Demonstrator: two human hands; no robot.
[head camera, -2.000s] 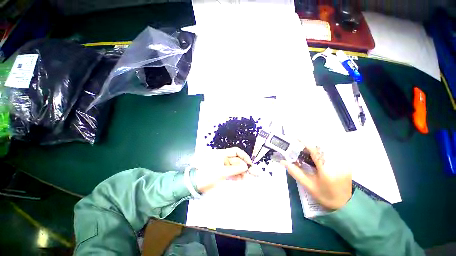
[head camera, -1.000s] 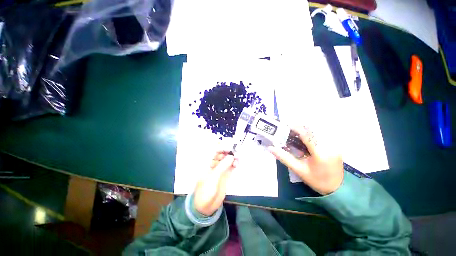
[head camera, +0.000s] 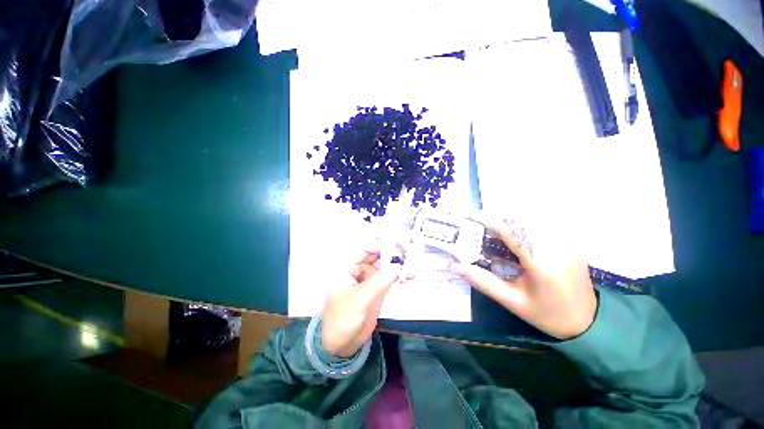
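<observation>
A heap of small black parts (head camera: 381, 159) lies on white paper (head camera: 314, 268) in front of me. My right hand (head camera: 549, 285) holds the digital caliper (head camera: 440, 231) level just below the heap, its display up and its jaws pointing left. The caliper is blurred. My left hand (head camera: 356, 306) is at the jaws, thumb and fingertips pinched together around a tiny dark part (head camera: 395, 261), hard to make out. The caliper's beam runs under my right hand and shows again beyond the wrist.
White sheets (head camera: 402, 25) lie beyond the heap. A black bar (head camera: 593, 84) and a pen (head camera: 630, 80) lie on right-hand papers (head camera: 536, 159). An orange tool (head camera: 730, 105) and a blue item (head camera: 756, 191) are at far right. Plastic bags (head camera: 134, 38) are at upper left. A cardboard box (head camera: 147, 323) is below the bench edge.
The view has shifted downward and closer since the first frame. The caliper has moved off the heap toward me, with my left fingers staying at its jaws.
</observation>
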